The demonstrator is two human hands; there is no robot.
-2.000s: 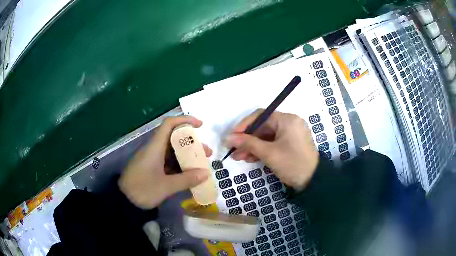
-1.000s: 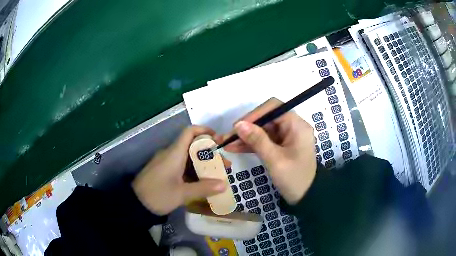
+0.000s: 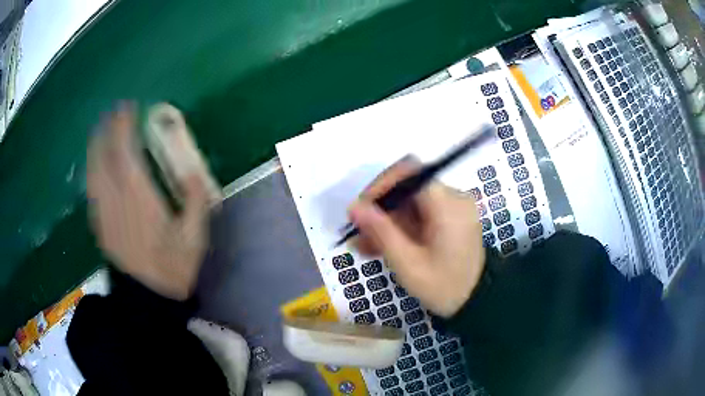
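My left hand is blurred over the green belt, fingers extended. A cream housing lies along its thumb side, its lower end partly behind the thumb; blur hides whether the hand grips it. Its label is not clear. My right hand holds the black tweezers like a pen, tip down and left over the label sheet. The sheet has rows of black labels and a blank white upper part; no label shows clearly at the tip. Another cream housing lies at the sheet's lower left edge.
The green conveyor belt runs across the top and left. More cream housings are at lower left. A stack of label sheets under clear plastic is at right, beside an orange printed card. Housings line the far right edge.
My left hand has moved left and up from the sheet to the belt, with the labelled housing beside it. The tweezers' tip has come away from the housing; my right hand stays over the sheet.
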